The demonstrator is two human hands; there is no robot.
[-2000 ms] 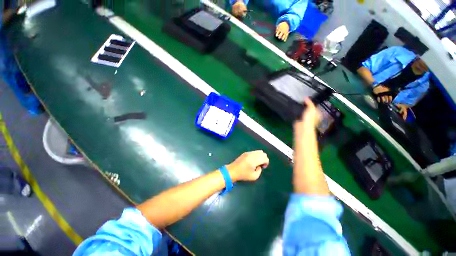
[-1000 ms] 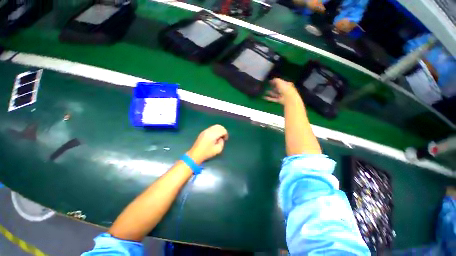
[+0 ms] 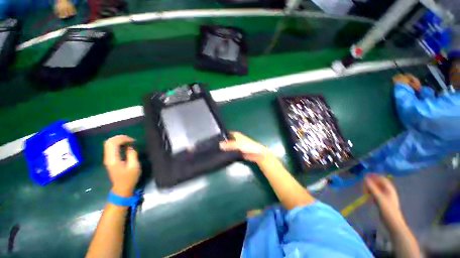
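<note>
A tablet unit [image 3: 190, 125] in a black carrier tray [image 3: 174, 171] is over the bench edge nearest the belt, tilted, its silver-white panel facing up and its circuitry end away from me. My right hand [image 3: 245, 147] grips the tray's right side near the lower corner, thumb on top, other fingers partly hidden. My left hand [image 3: 122, 162] is just left of the tray, apart from it, fingers curled but parted and empty. A blue wrist strap [image 3: 122, 199] is on that wrist.
A blue parts bin [image 3: 54, 153] with white contents stands at left. A black parts tray [image 3: 315, 131] heaped with glittering bits lies at right. Other units ride the green conveyor belt [image 3: 151, 65] beyond the white rail. Another person's sleeve [image 3: 428, 116] and a bare hand [image 3: 382, 194] are at right.
My right hand has taken hold of a unit and brought it from the belt toward me. My left hand has opened somewhat. The view has swung right.
</note>
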